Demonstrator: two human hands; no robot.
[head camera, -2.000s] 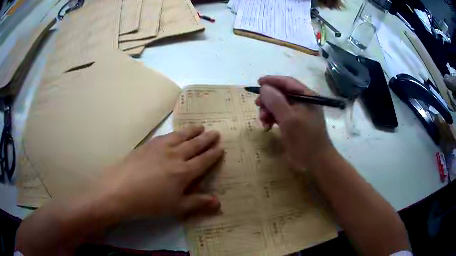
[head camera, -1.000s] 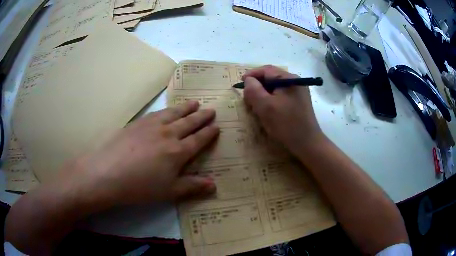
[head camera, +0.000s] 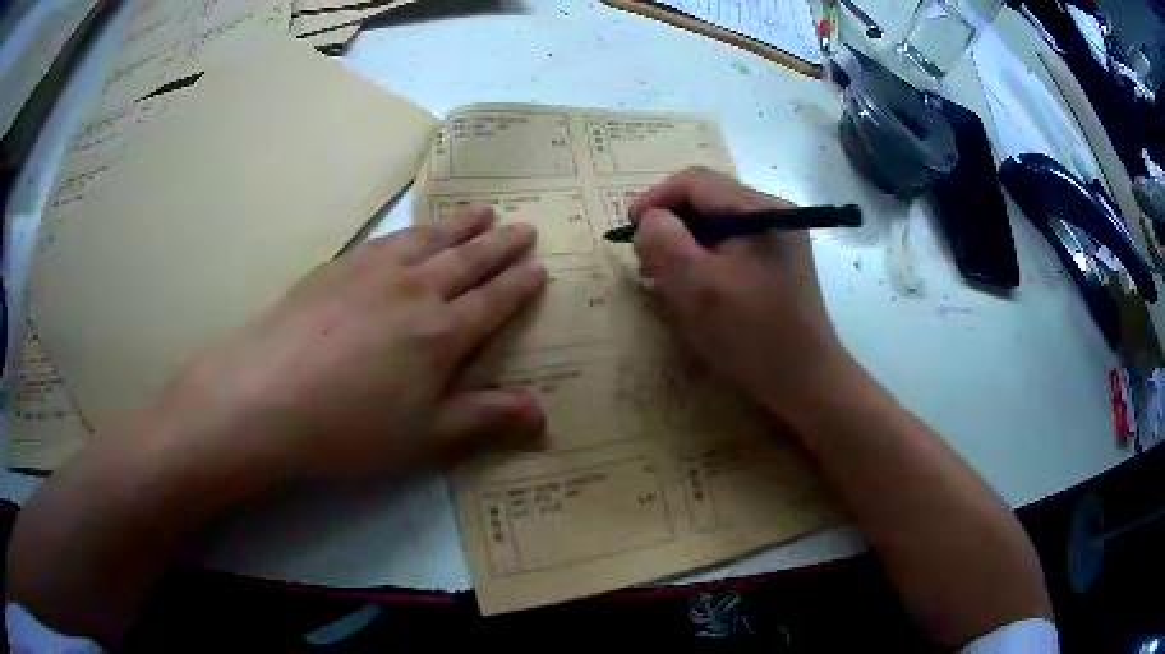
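A tan printed ticket sheet (head camera: 575, 505) with two columns of ruled boxes lies on the table in front of me. My left hand (head camera: 409, 332) lies flat on its left side, fingers slightly apart, holding nothing. My right hand (head camera: 728, 281) grips a black pen (head camera: 779, 220) near its tip. The tip is at the second row, by the left edge of the right column. Whether it touches the paper I cannot tell. My hands and forearms hide parts of the middle rows.
A plain kraft sheet (head camera: 217, 230) lies left, over printed sheets. A notepad (head camera: 767, 26) is at the top. A dark round container (head camera: 897, 134), a black phone (head camera: 977, 205), a clear glass (head camera: 943, 36), a black stapler-like object (head camera: 1067, 224) and a red-and-white item (head camera: 1122, 403) are at the right.
The sheet sits higher in view. The pen tip has gone from near the top row to the second row. My left hand still lies on the sheet.
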